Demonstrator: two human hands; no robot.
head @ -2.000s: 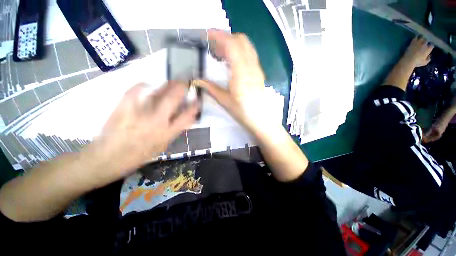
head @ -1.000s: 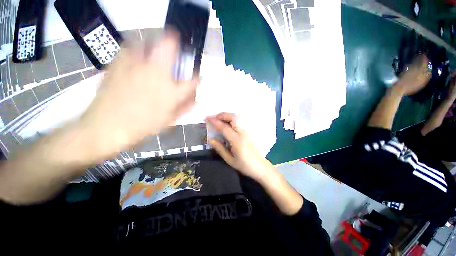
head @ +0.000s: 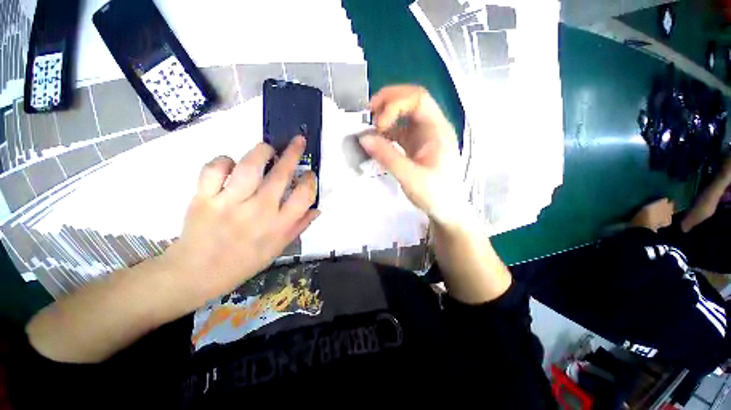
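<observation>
A black keypad phone (head: 292, 112) lies on the white sheets in front of me, its dark screen half toward the top. My left hand (head: 252, 200) lies over its lower half, fingers on it, hiding most of the keys. My right hand (head: 409, 148) is raised just right of the phone and pinches a small grey film (head: 355, 150) between thumb and fingers. The film does not touch the phone. The fanned sticker sheets (head: 144, 180) spread under the phone and to the left.
Two more black phones (head: 152, 64) (head: 50, 60) lie at the upper left. A pile of sheets (head: 513, 120) lies to the right on the green tabletop (head: 597, 120). Another worker's sleeve (head: 681, 272) and a black shiny heap (head: 681, 128) are at the right. A red bin (head: 567, 388) is below.
A phone now lies under my left hand, lower than the one at the top a second ago. My right hand has risen from the near strip with a grey film.
</observation>
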